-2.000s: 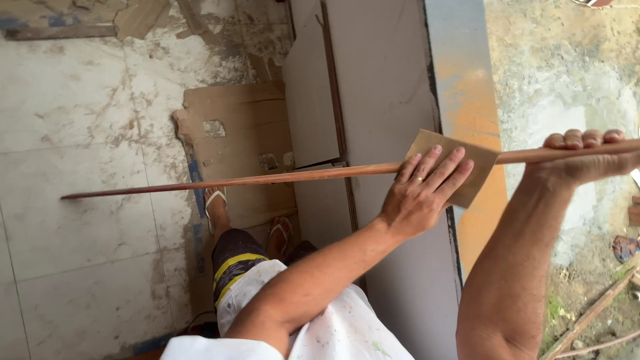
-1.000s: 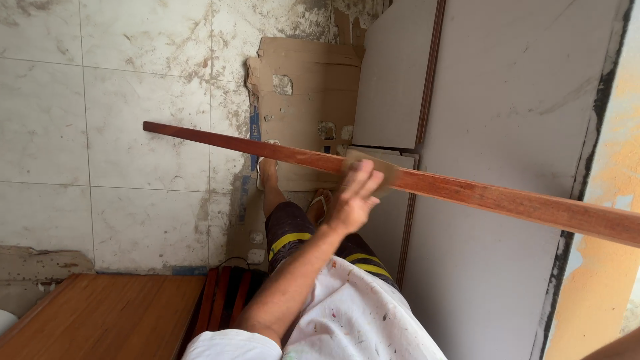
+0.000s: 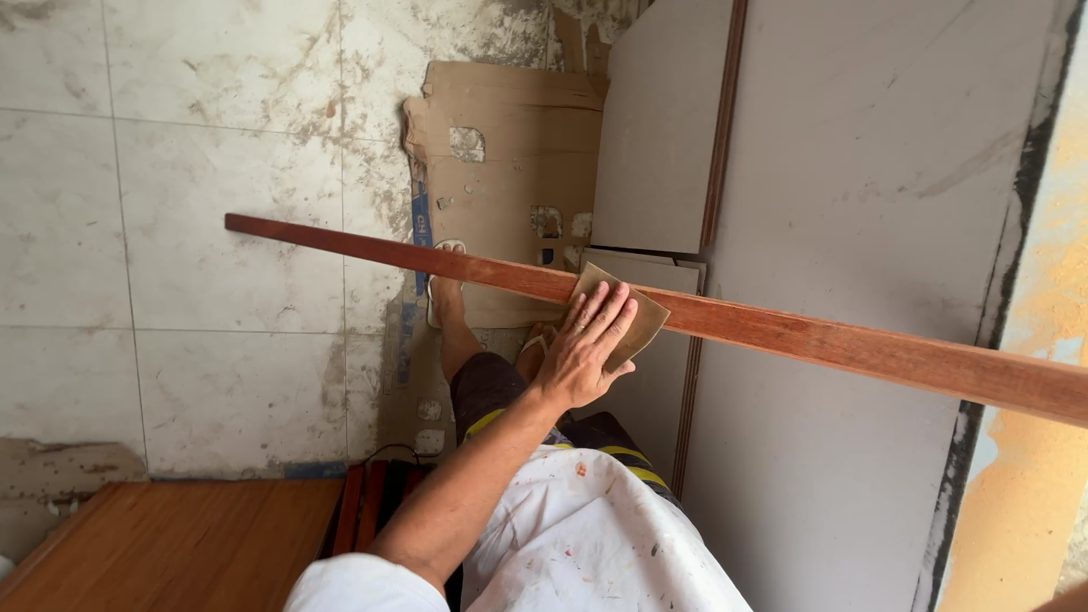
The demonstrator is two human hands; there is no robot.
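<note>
A long reddish-brown wooden strip (image 3: pixel 807 338) runs across the view, its narrow-looking far end over the floor tiles at the left and its near end cut off by the right edge. My left hand (image 3: pixel 586 353) presses a tan sheet, apparently sandpaper (image 3: pixel 639 334), flat onto the strip near its middle. The fingers lie together over the sheet, and the thumb sits near its lower edge. My right hand is outside the frame; only a sliver of skin shows in the bottom right corner.
Flattened cardboard (image 3: pixel 510 187) lies on the stained tiles near my sandalled feet. Grey panels (image 3: pixel 850 187) stand or lie at the right, beside an orange-painted surface (image 3: pixel 1011 501). A brown wooden surface (image 3: pixel 195 535) is at the lower left, with reddish slats (image 3: pixel 372 501) beside it.
The view has shifted left, and my right hand, seen gripping the strip two seconds ago, has left it. My left hand, blurred one second ago, now shows sharply on the sheet.
</note>
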